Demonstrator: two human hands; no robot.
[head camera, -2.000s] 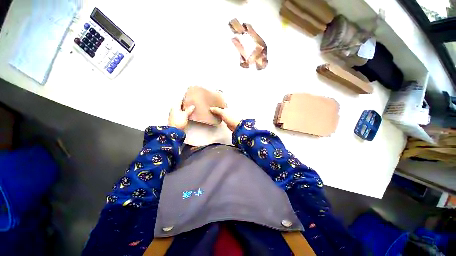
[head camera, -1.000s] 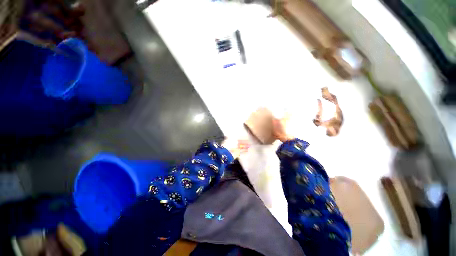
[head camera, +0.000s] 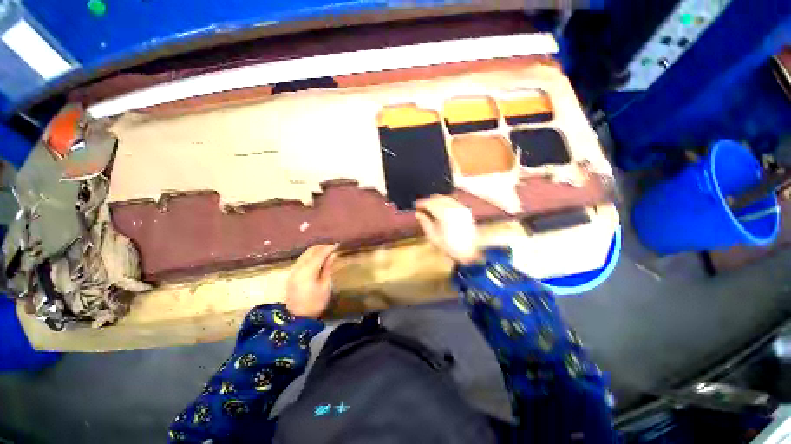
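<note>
A large beige leather sheet (head camera: 251, 147) lies on the maroon cutting pad (head camera: 234, 234). Its front edge is ragged, and several rounded openings at its right show black, orange and tan beneath. My left hand (head camera: 310, 282) is at the pad's front edge, over the yellowish board (head camera: 208, 303), with nothing visible in it. My right hand (head camera: 448, 225) is at the sheet's front edge, just beside the black opening (head camera: 416, 165). It is slightly blurred, and I cannot tell if its fingers hold the sheet.
A scrap pile (head camera: 74, 225) of grey-green flaps with orange patches covers the pad's left end. The blue press (head camera: 217, 26) spans the back. A blue bucket (head camera: 694, 199) stands on the floor at right. A blue rim (head camera: 590, 276) shows below the board's right end.
The view has swung from the white table with the calculator to the press. The tan pieces seen at my hands earlier are no longer visible. My hands are now apart over the bed's front.
</note>
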